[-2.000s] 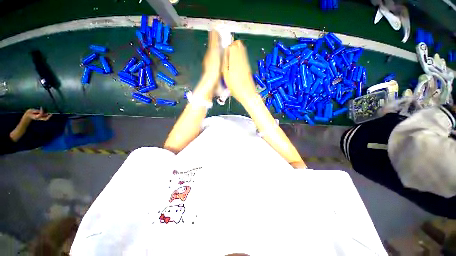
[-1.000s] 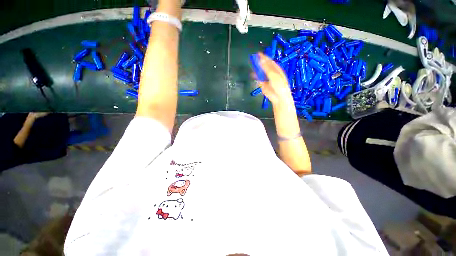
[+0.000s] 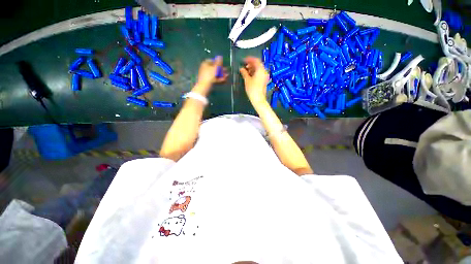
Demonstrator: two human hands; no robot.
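My left hand (image 3: 210,72) holds a blue battery cell (image 3: 219,67) upright over the green bench, a little blurred. My right hand (image 3: 254,75) is beside it, apart from it, fingers curled; whether something small is in it cannot be told. A white device body (image 3: 248,19) lies across the pale rail in front of my hands. A white curved housing cover (image 3: 257,40) lies just nearer, on the bench. A large pile of blue cells (image 3: 320,67) lies to the right of my right hand. A smaller loose group of blue cells (image 3: 135,72) lies at left.
A black tool (image 3: 33,85) lies far left. At right are a clear box of shiny bits (image 3: 379,98), a heap of white units (image 3: 444,85) and a neighbouring person's dark striped cuff (image 3: 364,135). A pale rail (image 3: 199,11) runs behind. A blue stool-like object (image 3: 51,142) stands below left.
My left hand has come back from the far left to the middle and now holds a cell. My right hand has moved left from the pile. A white body and cover now lie ahead.
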